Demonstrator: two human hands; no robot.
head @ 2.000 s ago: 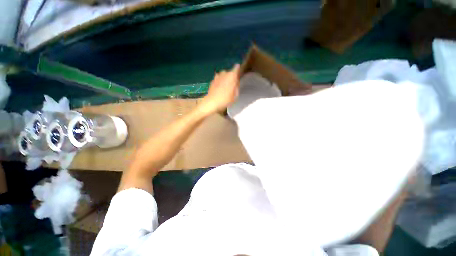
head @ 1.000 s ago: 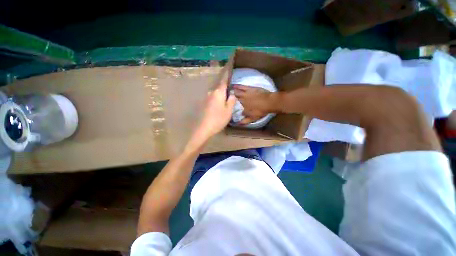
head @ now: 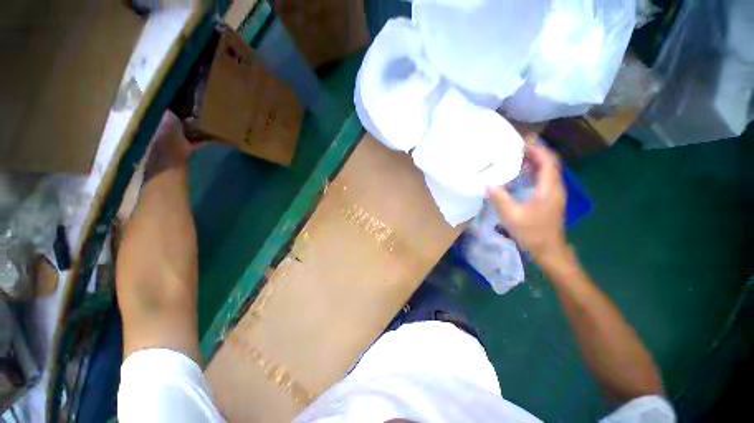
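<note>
My left hand [head: 169, 142] is at the upper left, at the lower edge of a brown carton [head: 252, 103] over the green trough. The carton is tilted, and my fingers are partly hidden at its edge. My right hand [head: 536, 202] is right of centre with thumb and fingers apart, beside the near edge of white foam bags [head: 471, 153]. No firm grip on the foam shows. The foam lies in a rounded heap at the far end of the cardboard bench cover [head: 331, 289].
A blue bin [head: 575, 198] with whitish translucent pieces [head: 496, 260] is below the bench at right. Clear plastic bags [head: 699, 83] are at upper right. Another brown carton [head: 322, 29] is beyond the trough. A cluttered shelf edge [head: 103, 223] runs along the left.
The view has turned. My left hand is now out at the carton over the trough, away from the bench. My right hand has left the carton's inside and is beside the foam.
</note>
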